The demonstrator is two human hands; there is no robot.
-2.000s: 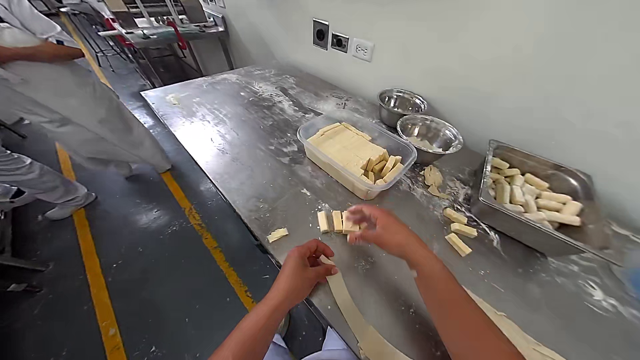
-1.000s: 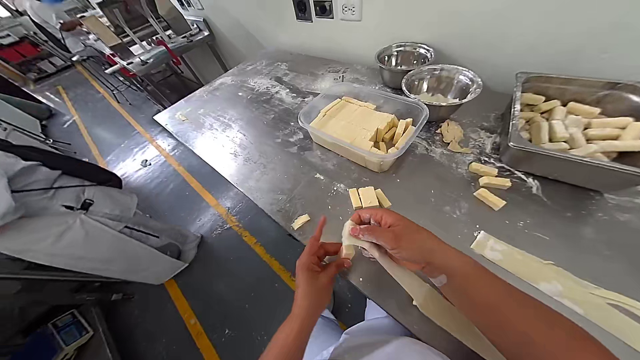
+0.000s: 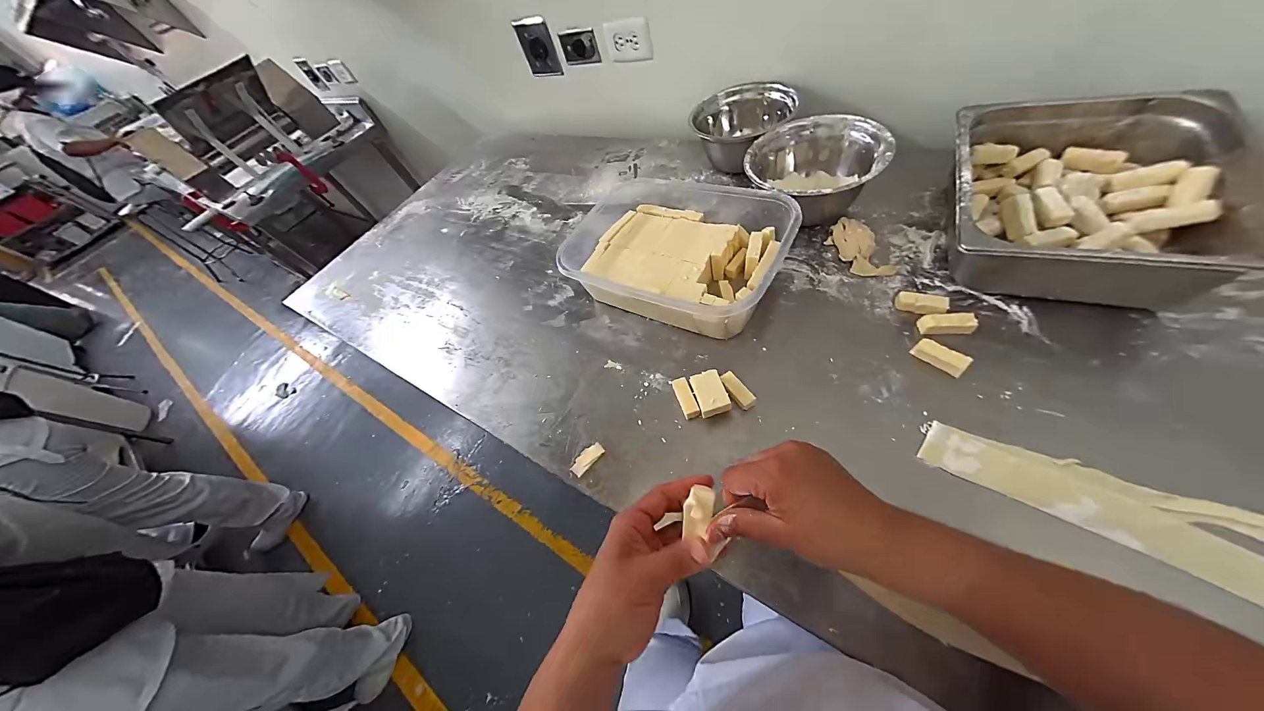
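Observation:
Near the table's front edge my left hand (image 3: 647,558) grips a pale cheese-like stick (image 3: 697,513) upright between thumb and fingers. My right hand (image 3: 790,504) pinches a thin dough strip against that stick; the strip is mostly hidden by the hand and forearm. Beyond the hands lie several cut sticks (image 3: 710,392) and a small broken piece (image 3: 588,459). A plastic tub (image 3: 681,316) of pale blocks and sticks stands further back. Three loose sticks (image 3: 946,323) lie to the right, above a flat floured dough strip (image 3: 1047,484).
A deep steel pan (image 3: 1096,267) of wrapped sticks stands at the right. Two steel bowls (image 3: 820,163) are by the wall, beside a dough scrap (image 3: 853,242). Flour dusts the steel table (image 3: 474,326). People stand on the left, across the floor; one works at a far table.
My hands have come together around one stick, now lifted and held upright. Two seconds ago my right hand was at the row of cut sticks. The view has shifted.

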